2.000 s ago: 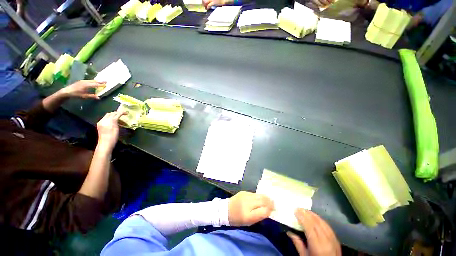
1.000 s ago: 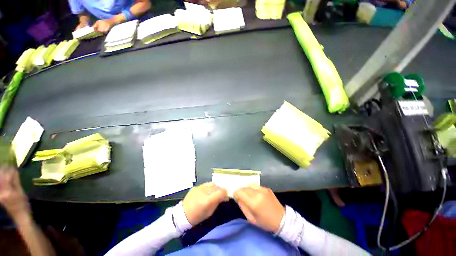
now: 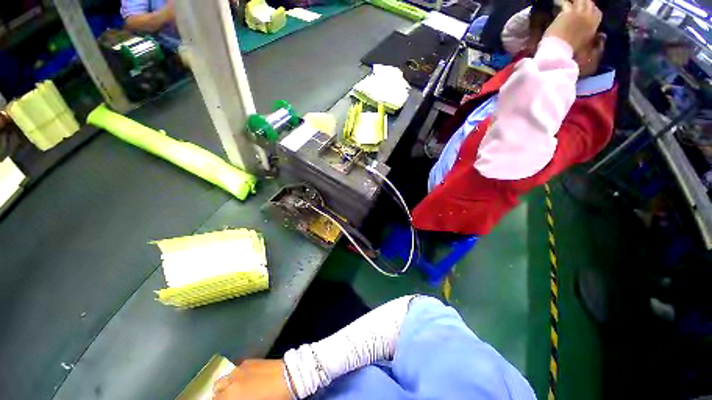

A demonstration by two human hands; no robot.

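Observation:
A white sheet with a yellow-green edge [image 3: 204,379] shows at the bottom edge, left of centre, partly cut off. My right hand [image 3: 251,381] is on its right end and appears to grip it; the fingertips are cut off by the frame's lower edge. My left hand is out of the picture. The worked stack [image 3: 215,266], a thick block with a white middle and yellow-green edges, lies on the dark bench above my right hand, not touched.
A black machine [image 3: 332,178] with a green spool and pale cable stands at the bench's right edge. A bright-green roll [image 3: 172,150] lies beside a metal post [image 3: 215,78]. Other stacks [image 3: 367,125] lie beyond the machine. A person in red [image 3: 539,141] sits at right, one arm raised.
The view has swung right, bringing the person in red into view. The unworked stack and my left hand have left the picture. The sheet and my right hand now show at the bottom edge.

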